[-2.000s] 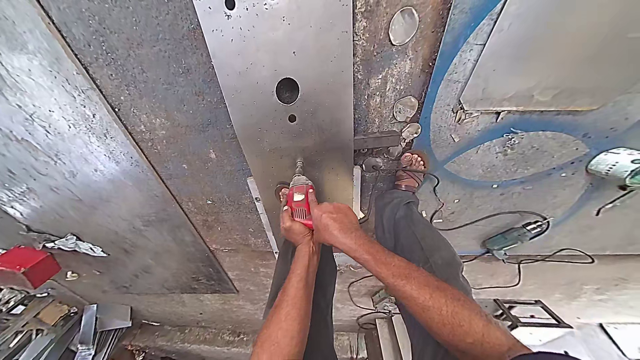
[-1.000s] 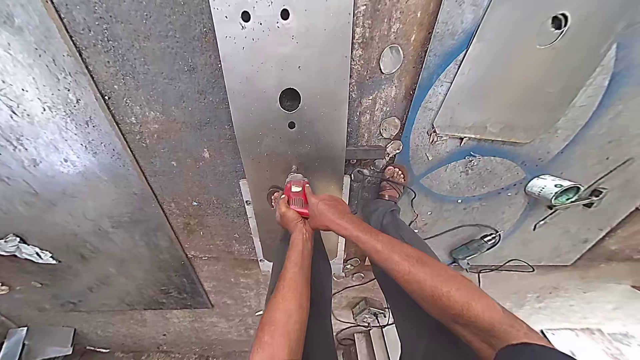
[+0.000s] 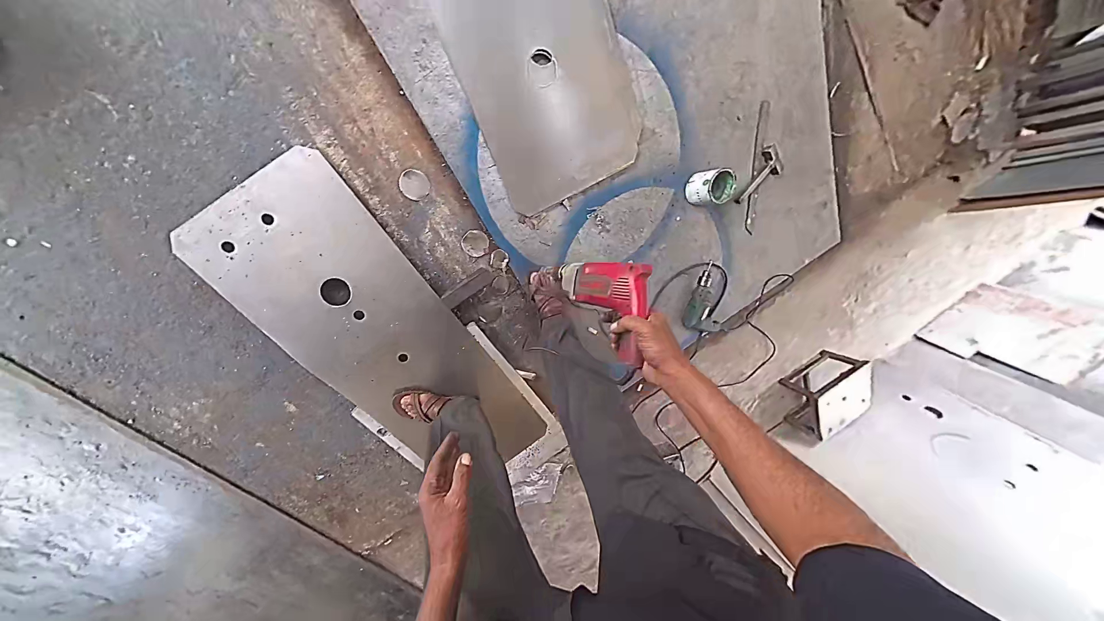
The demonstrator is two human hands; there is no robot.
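Observation:
My right hand (image 3: 649,345) grips the handle of a red power drill (image 3: 608,289), held up off the plate with its chuck pointing left, above my sandalled foot. My left hand (image 3: 446,492) hangs over my left leg, holding nothing, fingers apart from the drill. Beneath my other foot lies a long grey metal plate (image 3: 345,233) with cut corners, one large round hole and several smaller ones. Its near end rests over a light-coloured frame (image 3: 517,366). A dark metal bar (image 3: 467,288) touches or nears the plate's right edge.
A second metal plate (image 3: 561,121) with a hole lies ahead on a blue-marked sheet (image 3: 776,78). Right of it are an open paint can (image 3: 711,186) and a green corded power tool (image 3: 703,297). Round metal discs (image 3: 415,185), loose cables and a small metal frame (image 3: 828,392) lie around.
The drill has come up off the plate and over to the right in my right hand. My left hand has let go of it. A small hole shows near my foot. The view has turned strongly.

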